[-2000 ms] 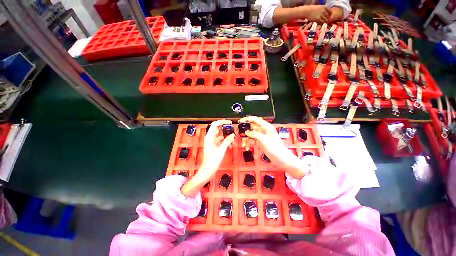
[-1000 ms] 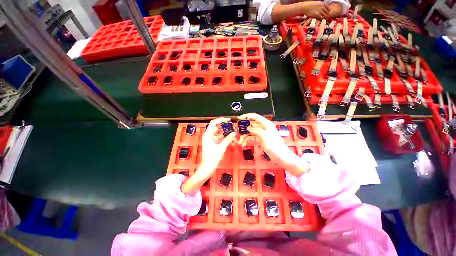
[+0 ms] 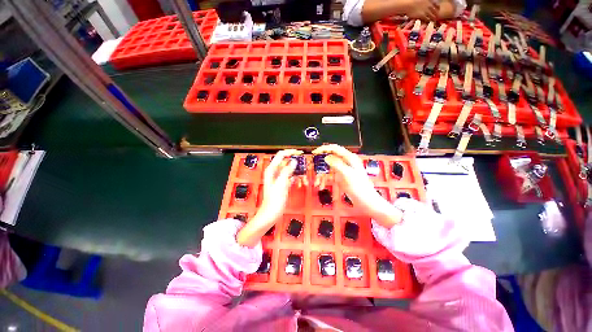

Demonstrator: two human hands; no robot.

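Observation:
My left hand (image 3: 279,181) grips a small dark watch head (image 3: 300,165) between its fingers. My right hand (image 3: 346,175) grips another dark watch head (image 3: 321,163) close beside it. Both hands are over the back part of the orange-red working tray (image 3: 311,244), whose pockets hold single dark watch heads, some with white glare. My hands and sleeves hide some pockets. The undersides of the two held pieces are hidden by my fingers.
Behind is a second red compartment tray (image 3: 269,109) on a dark green board (image 3: 259,130) with a silvery ring-like piece (image 3: 311,133). Strapped watches (image 3: 464,117) lie on red trays at right. A white sheet (image 3: 462,201), red parts box (image 3: 519,181) and metal post (image 3: 110,97) flank the work area.
Both hands stay over the tray's back rows, still holding the two watch heads, with the fingers slightly shifted and the pieces turned a little. The whole view has shifted slightly.

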